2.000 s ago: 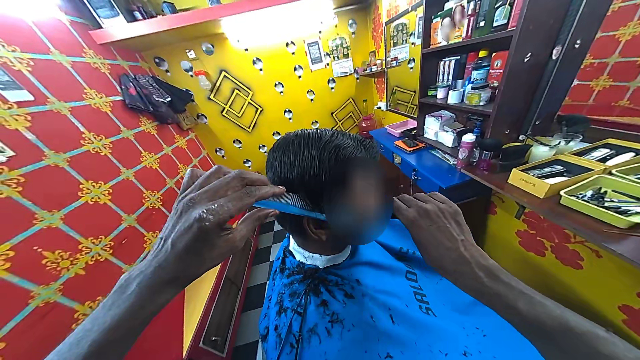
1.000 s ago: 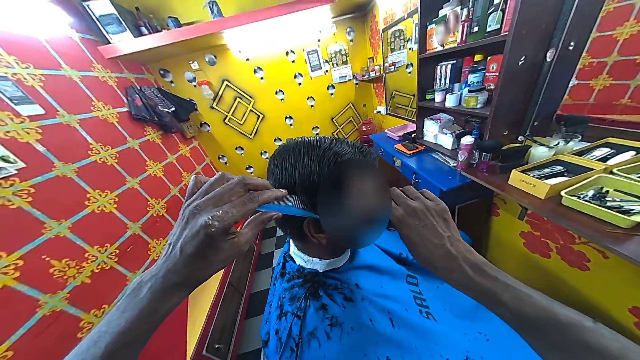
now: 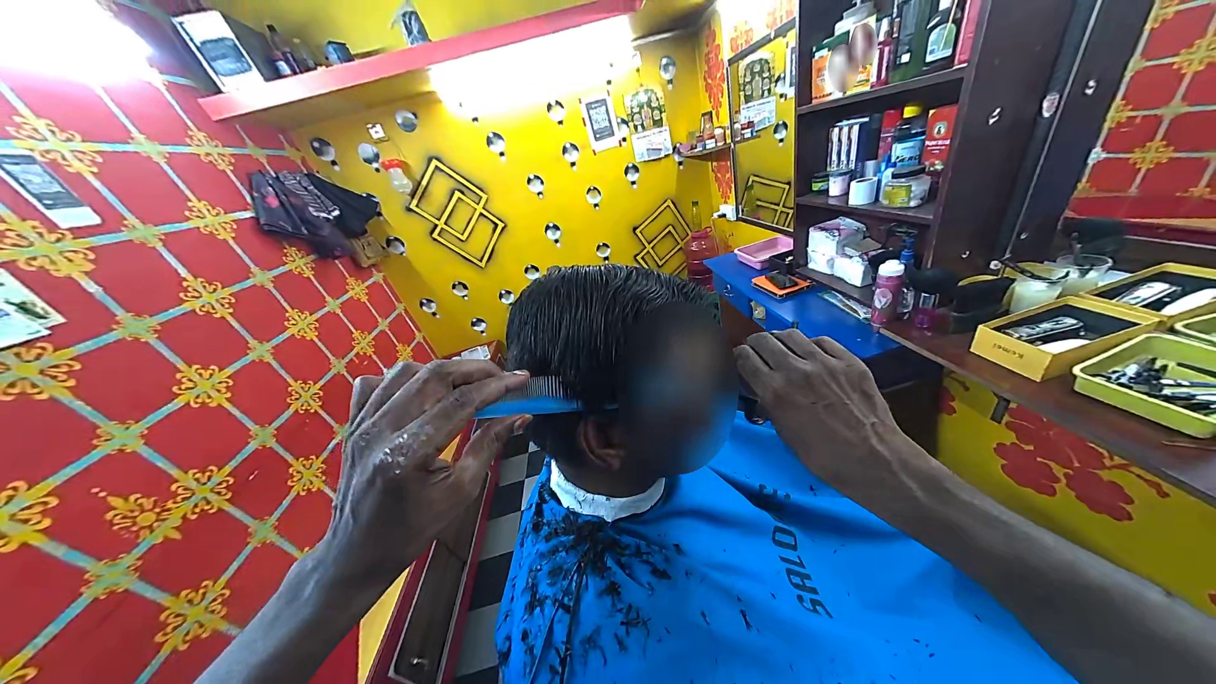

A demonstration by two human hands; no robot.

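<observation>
A blue comb (image 3: 532,406) is pinched between the thumb and fingers of my left hand (image 3: 413,456). Its teeth point up into the dark wet hair (image 3: 589,323) above the ear of a seated person. My right hand (image 3: 807,389) is beside the far side of that person's head, fingers curled; a small dark thing shows under them, too hidden to name. A white neck strip (image 3: 605,496) circles the person's neck, above a blue cape (image 3: 760,570) strewn with cut hair.
A dark wooden counter (image 3: 1149,432) on the right bears boxed clippers (image 3: 1054,332) and a yellow-green tray (image 3: 1140,385) of small tools. Behind stand a blue drawer cabinet (image 3: 760,309) and a shelf unit (image 3: 879,204) of bottles. A red patterned wall (image 3: 190,380) is at left.
The comb in my left hand has gone from slanting down toward the face to nearly level. My right hand remains beside the head.
</observation>
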